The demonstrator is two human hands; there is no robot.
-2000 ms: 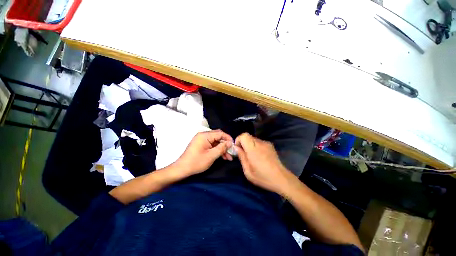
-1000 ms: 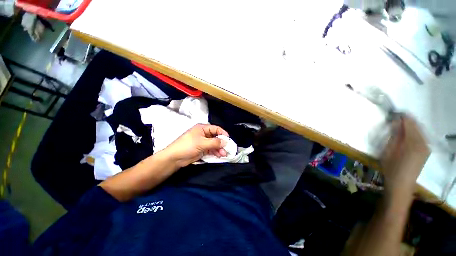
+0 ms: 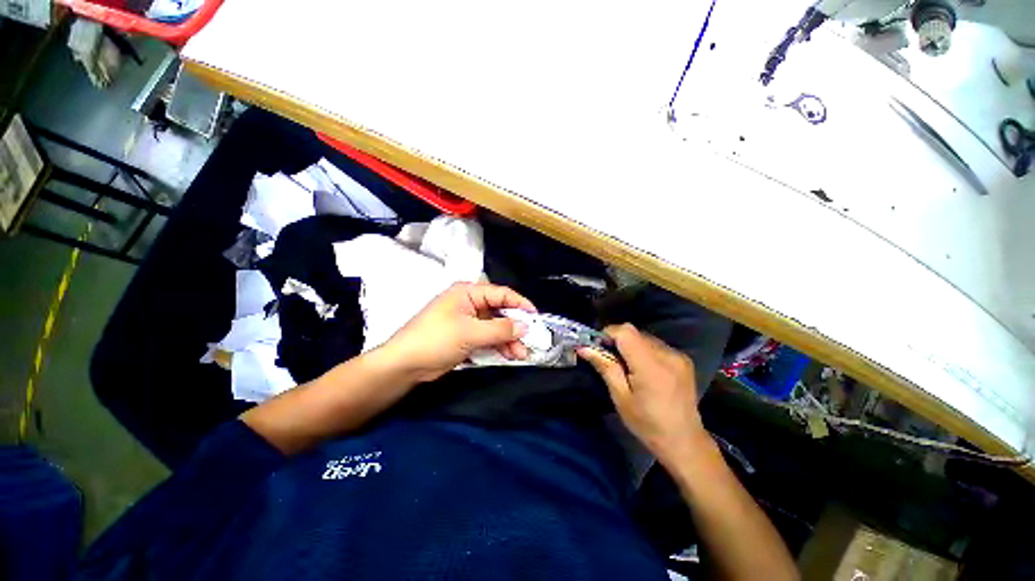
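Note:
The garment piece lies on the lap, with a white part [image 3: 401,289] and black cloth [image 3: 308,255]. My left hand [image 3: 460,331] pinches a white edge of it between thumb and fingers. My right hand [image 3: 648,380] holds the thread snips [image 3: 589,338], blades pointing left at the pinched white cloth. The blade tips are too blurred and small to tell whether they touch the cloth.
A white table with a wooden edge [image 3: 545,236] crosses above the lap. Tweezers [image 3: 940,142], black scissors [image 3: 1017,145] and machine parts [image 3: 933,27] are at the upper right. A red basket [image 3: 170,25] is at the upper left. A carton [image 3: 880,554] is at the lower right.
My right hand left the cloth, reached to the snips on the table and came back to the lap with them. My left hand still pinches the white cloth.

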